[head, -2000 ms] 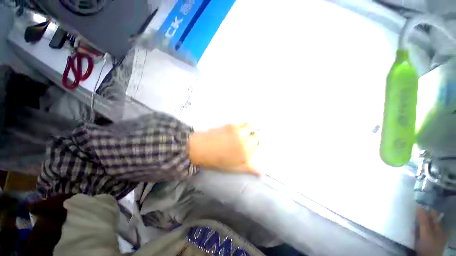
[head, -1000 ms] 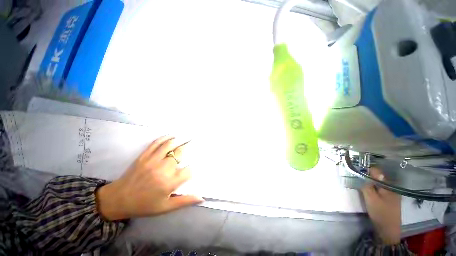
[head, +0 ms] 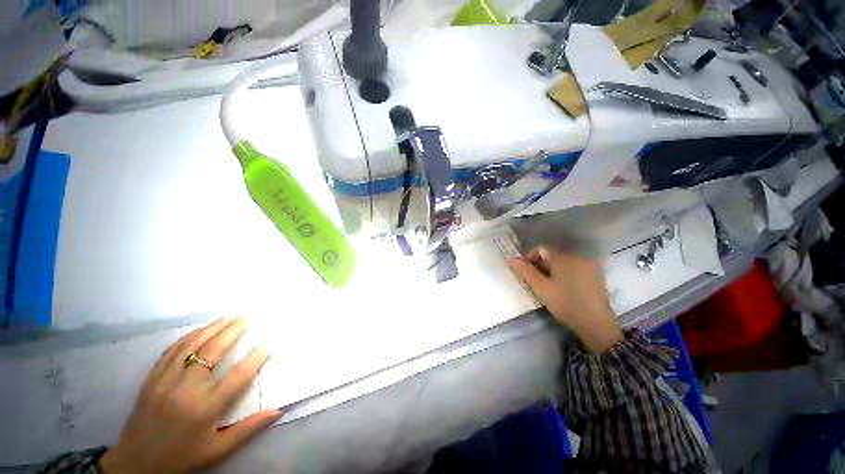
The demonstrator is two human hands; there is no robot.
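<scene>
A long white panel [head: 389, 347] lies along the front of the table and passes beneath the presser area [head: 445, 262] of a white sewing machine [head: 463, 102]. My left hand [head: 199, 398], with a ring, lies palm down on the panel left of the needle area, fingers apart. My right hand [head: 574, 292] is right of the needle area, its bent fingers touching the panel's far end; whether they pinch it is hidden. Pale grey fabric [head: 445, 393] hangs along the table's front edge. Strong glare hides part of the panel.
A bright green holder [head: 301, 222] is left of the machine head. A blue mat [head: 39, 236] lies at far left. Metal clips [head: 656, 250] and pale pieces [head: 699, 239] are on the table at right. A red stool or crate [head: 741, 315] and blue crate [head: 519, 444] are below.
The view has swung right, bringing the whole machine head and right hand into view. My left hand still rests on the white panel. My right hand is now clearly visible at the panel's end.
</scene>
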